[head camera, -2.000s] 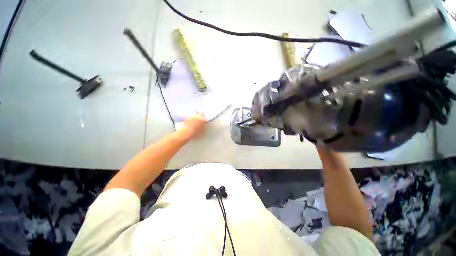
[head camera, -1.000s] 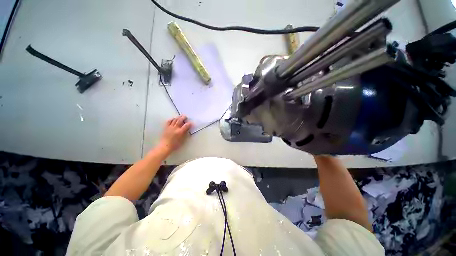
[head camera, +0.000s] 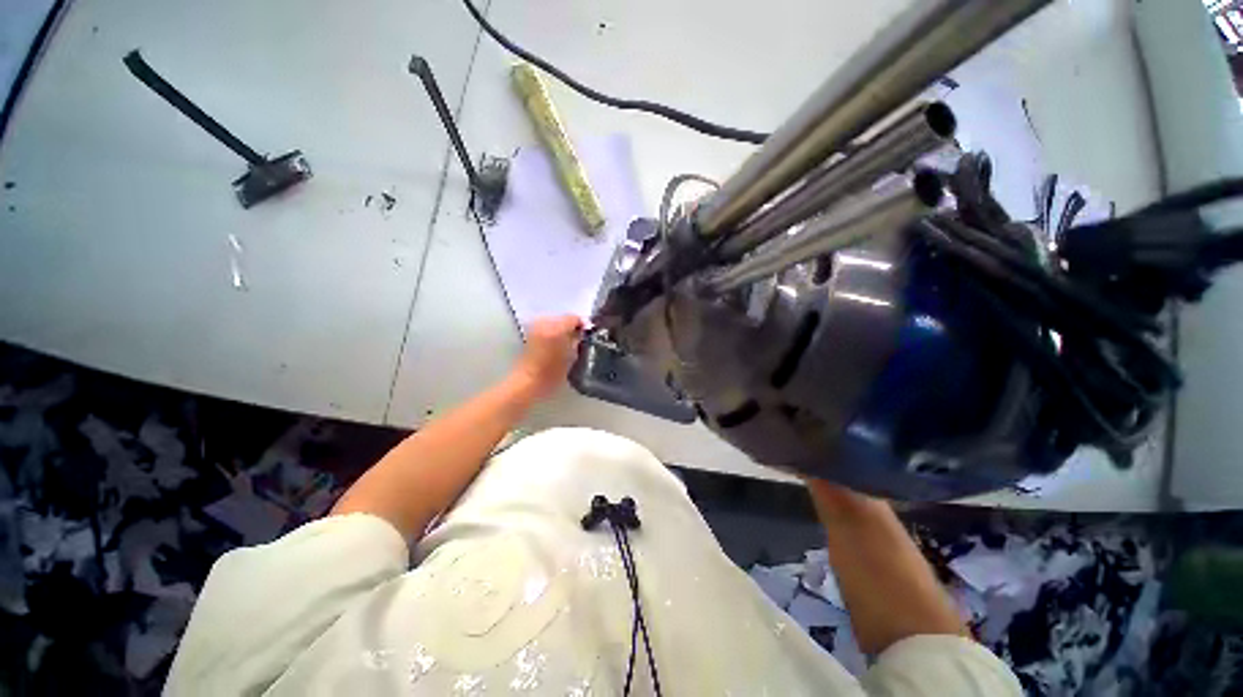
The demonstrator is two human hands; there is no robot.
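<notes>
The straight-knife cutting machine point(head camera: 818, 354), with blue and silver motor, upright rods and coiled black cable, stands right of centre. Its silver base plate point(head camera: 634, 381) is near the table's front. A small fabric lay under white-lilac paper point(head camera: 545, 266) lies left of the machine, its front end at the base plate. My left hand point(head camera: 552, 351) is on the lay's front corner, beside the base plate; its fingers are partly hidden. My right forearm reaches under the motor, which hides the hand. A cloth clamp point(head camera: 488, 188) sits at the lay's left edge. A greenish-yellow bar point(head camera: 559, 150) lies on the paper.
Another black cloth clamp point(head camera: 273, 177) lies farther left on the pale table point(head camera: 314, 300). A black power cable point(head camera: 634, 104) crosses the far side. More white paper point(head camera: 1002, 143) shows behind the machine. Scraps point(head camera: 136, 545) heap on the floor along the table's front edge.
The machine has shifted left and its motor swung nearer the front edge. The base plate now meets the lay's front end. My left hand has moved right along the lay to the plate.
</notes>
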